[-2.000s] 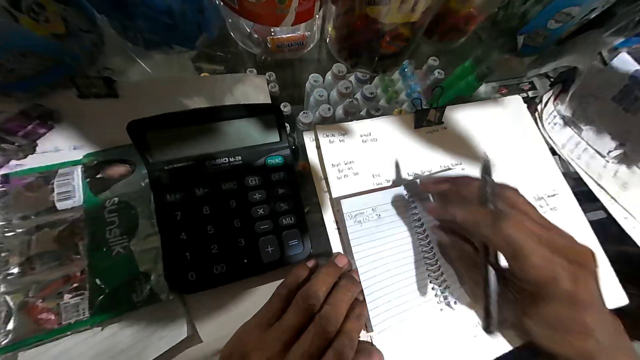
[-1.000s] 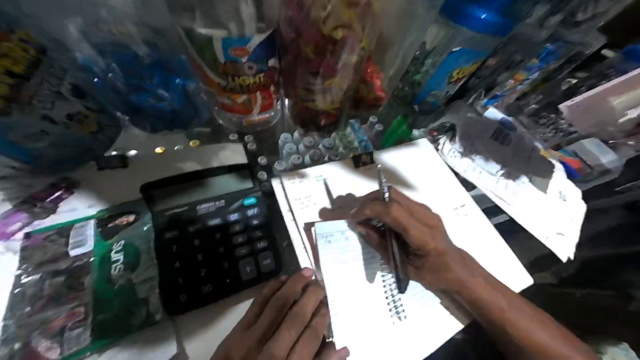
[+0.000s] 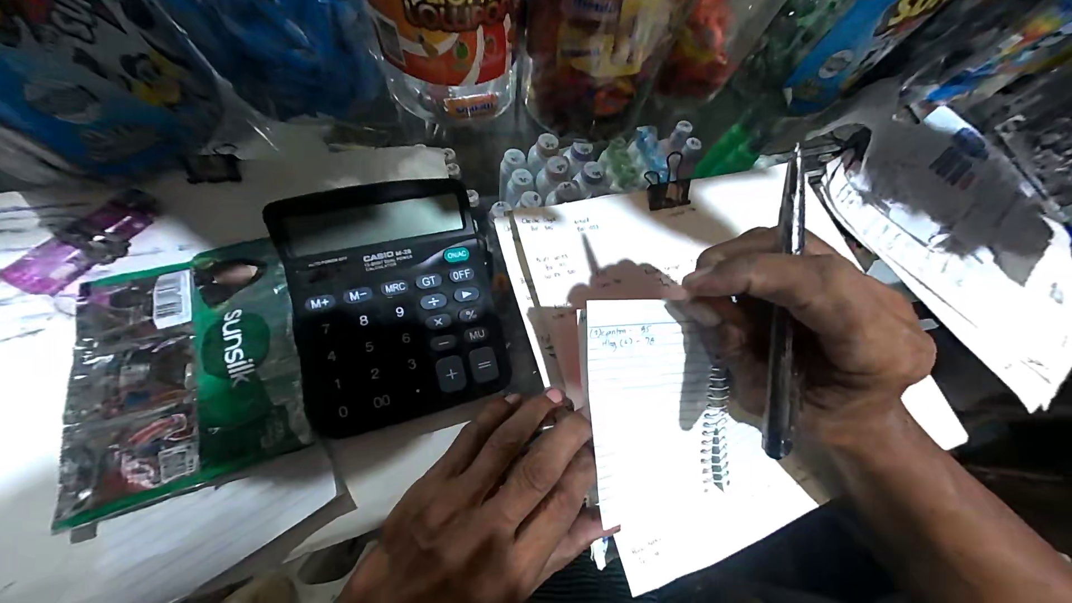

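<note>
A black pen [image 3: 787, 335] is held in my right hand [image 3: 804, 335], its tip pointing up and away from the page. Below and left of that hand lies a small spiral notepad [image 3: 645, 419] with lined paper and a little handwriting. My left hand [image 3: 502, 494] rests at the notepad's left edge, fingers spread, its thumb by the lower corner; whether it grips the pad is hard to tell. A black Casio calculator [image 3: 394, 335] sits just beyond my left fingers. Under the notepad is a larger written sheet [image 3: 544, 251] with a black binder clip [image 3: 668, 186] at its top.
Left of the calculator lies a green Sunsilk sachet pack [image 3: 243, 360], near a purple object [image 3: 84, 243]. Small capped bottles [image 3: 553, 176] stand behind the sheet. Candy jars [image 3: 448, 59] line the back. Crumpled papers and plastic [image 3: 963, 251] lie at the right.
The pen stays in my right hand, which has shifted over the notepad. My left hand remains beside the notepad. The view has moved closer since one second ago.
</note>
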